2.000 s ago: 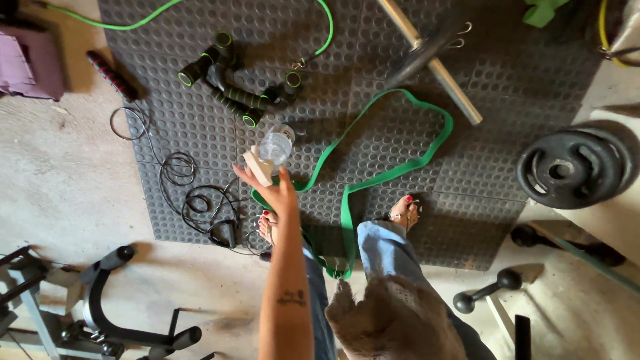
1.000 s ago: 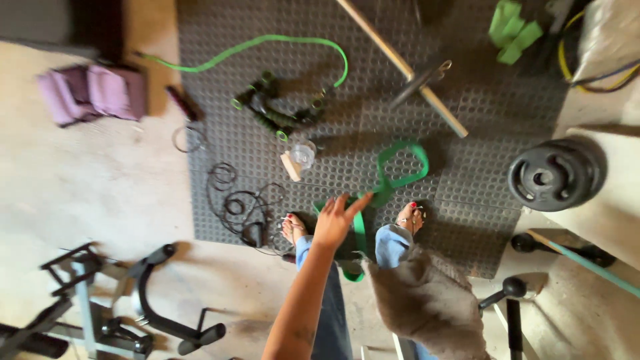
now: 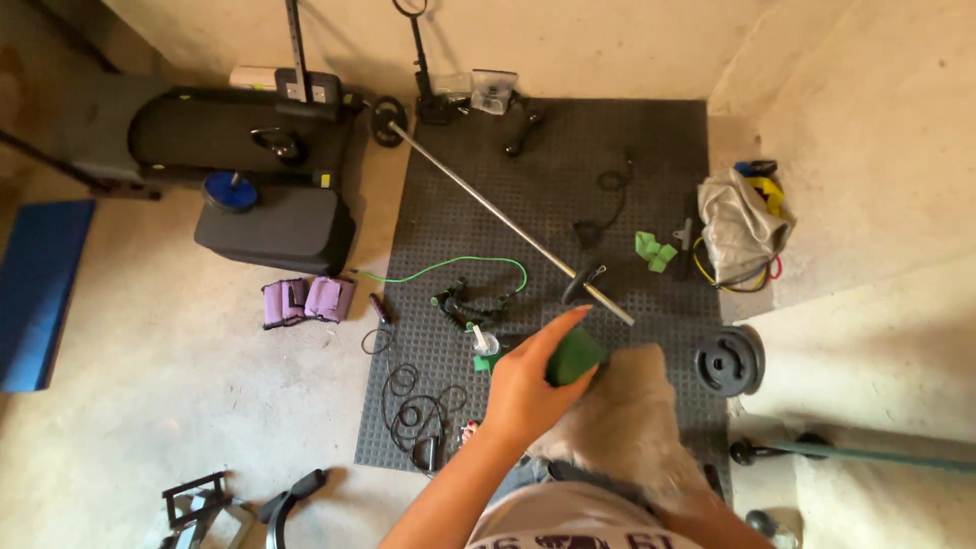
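My left hand (image 3: 530, 374) holds a green elastic band (image 3: 576, 357), raised in front of my body, with the thumb and fingers around it. A grey-brown cloth (image 3: 625, 412) hangs at my right forearm and reaches up beside the green band; it hides my right hand. Just left of my left hand, a clear plastic container (image 3: 486, 345) with a pale strip sits on the black rubber mat (image 3: 473, 236), and a small green piece shows beside it. Black-and-green handles (image 3: 461, 303) lie above the container, and a black cable (image 3: 412, 415) lies coiled at lower left.
A barbell (image 3: 496, 210) crosses the mat diagonally. Light green bands (image 3: 656, 252) and a silver bag (image 3: 738, 225) are at the right, above stacked weight plates (image 3: 728, 362). Purple ankle weights (image 3: 306, 300), a dark padded box (image 3: 271, 229) and a treadmill (image 3: 236, 133) are at the left.
The green band lay looped on the mat two seconds ago; my left hand has taken hold of it and raised it. The view has moved to show more of the room.
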